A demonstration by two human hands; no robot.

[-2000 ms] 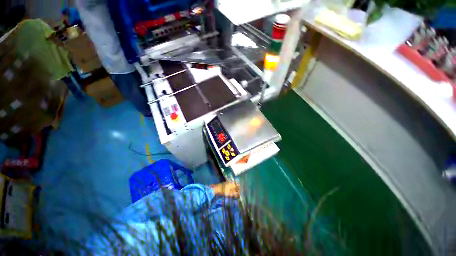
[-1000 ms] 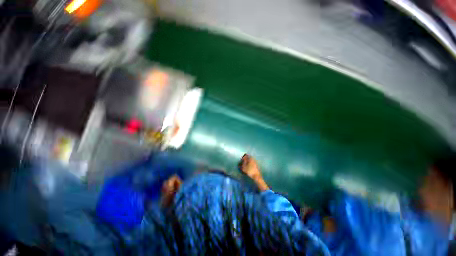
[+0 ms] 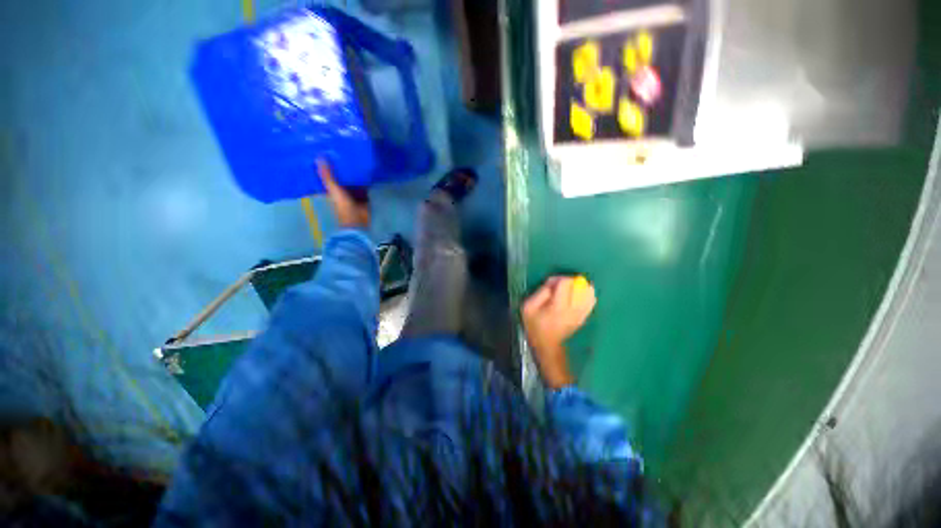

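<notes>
A blue plastic stool is at the upper left over the blue floor. My left hand is at its near edge, one finger on top of it and the other fingers partly hidden, gripping the edge. My right hand rests on the green bench top near its left edge, fingers curled, with a yellow finger cot showing and no object visible in it. The digital bench scale stands on the bench ahead of my right hand, its yellow keys facing me and its silver plate cut off by the top edge.
A green panelled item with a pale frame is on the floor at the lower left, partly behind my left sleeve. My leg and dark shoe are between the stool and bench. A grey panel borders the bench on the right.
The view has turned down towards the stool and bench edge. My left hand is now on the stool, forward of my body. My right hand is still on the bench, curled. The conveyor has left view.
</notes>
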